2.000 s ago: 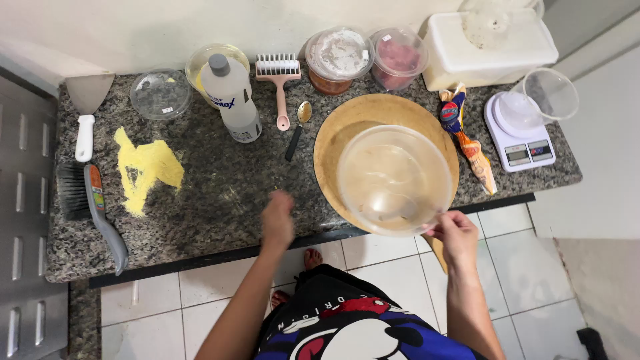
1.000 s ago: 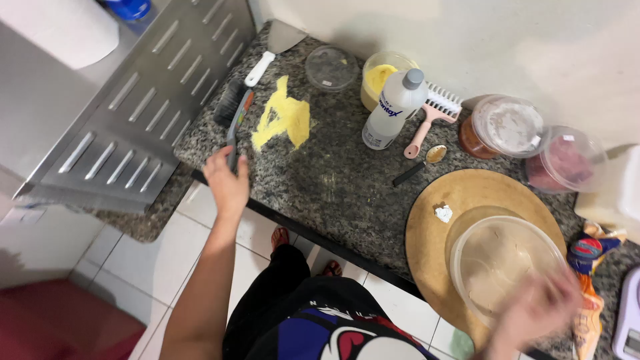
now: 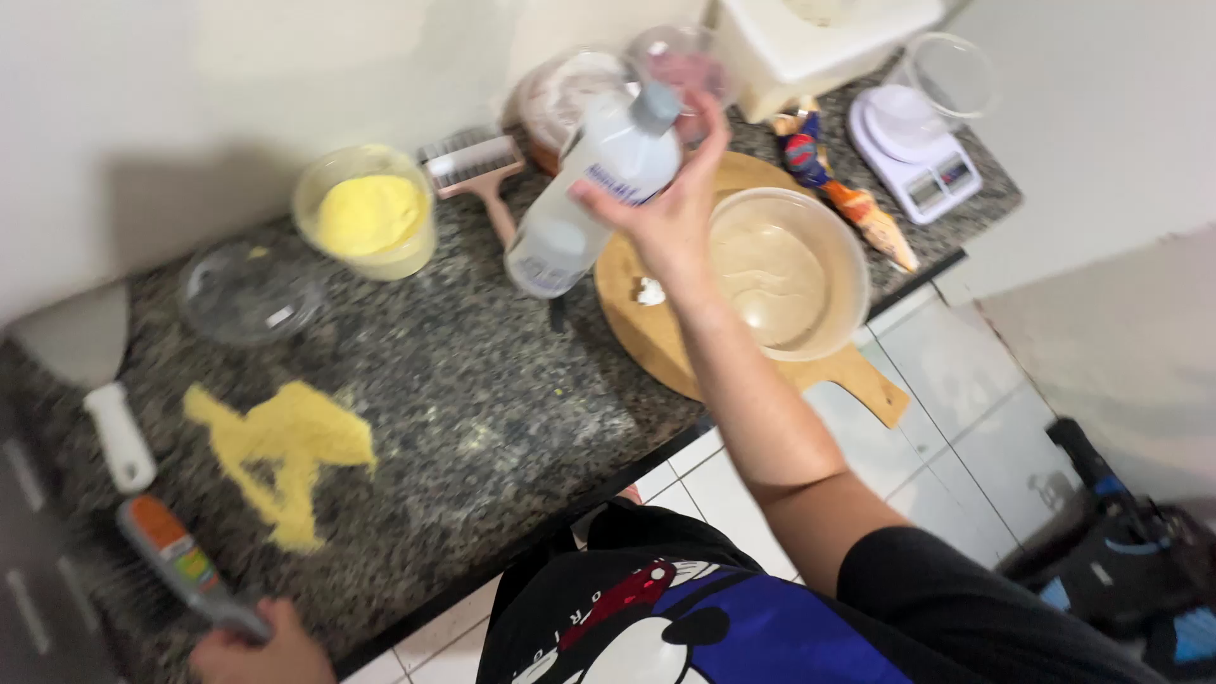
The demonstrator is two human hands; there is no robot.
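My left hand (image 3: 261, 651), at the lower left, is closed around the grey handle of a bench brush (image 3: 180, 560) with dark bristles. In my right hand (image 3: 665, 204) is a clear plastic bottle (image 3: 589, 190) with a grey cap, tilted above the counter. Left of the bottle, yellow powder (image 3: 323, 427) lies spread on the granite. Below and right of it, an empty-looking clear round tub (image 3: 788, 271) rests on a round wooden board (image 3: 646, 351), with a small white lump (image 3: 650, 292) beside the tub. A spoon handle shows partly under the bottle.
Along the wall stand a tub of yellow powder (image 3: 370, 214), a clear lid (image 3: 252, 293), a pink toothed roller (image 3: 475, 166), a white-topped tub (image 3: 570, 100) and a pink-filled tub (image 3: 684, 66). A white-handled scraper (image 3: 121, 437) is left; a wrapped packet (image 3: 836, 185) and kitchen scale (image 3: 917, 152) are right.
My right hand has left the clear tub and now holds the bottle, which stood on the counter before. My left hand has stayed at the brush handle since a second ago. The view has swung right.
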